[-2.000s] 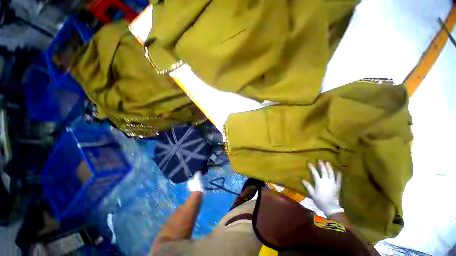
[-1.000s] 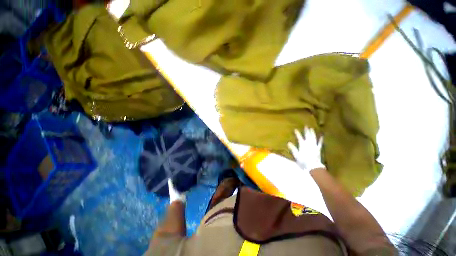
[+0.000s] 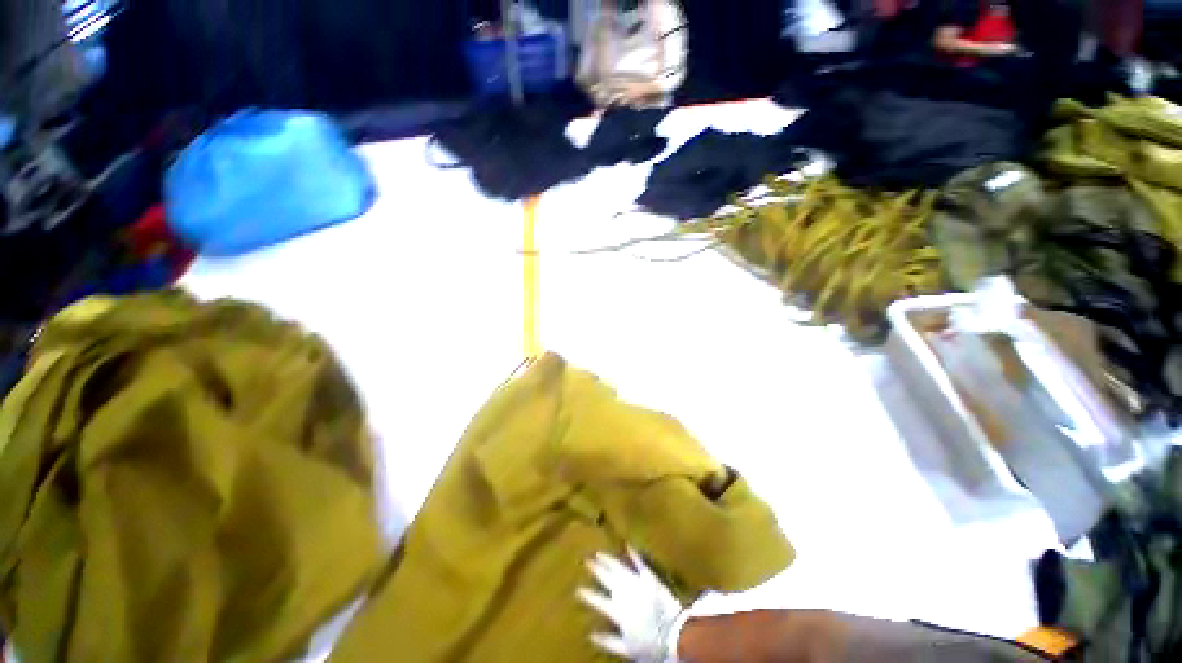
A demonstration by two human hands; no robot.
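An olive jacket body (image 3: 519, 518) lies on the white table (image 3: 454, 298) in front of me, cut off by the bottom edge. My right hand (image 3: 635, 606), in a white glove, lies on its right part with the fingers spread, holding nothing. Part of the garment is folded over above the hand. A larger olive garment pile (image 3: 195, 479) lies at the left. My left hand is not in view.
A blue plastic bag (image 3: 266, 181) sits at the far left. Black cloth (image 3: 519, 149) and olive strips (image 3: 843, 246) lie on the far side. A white basket (image 3: 953, 389) with card stands at the right beside dark green garments (image 3: 1141, 570). People are beyond the table.
The view has swung up and across the table, bringing the far side and basket into sight. My left hand has left the picture. My right hand is still spread on the garment.
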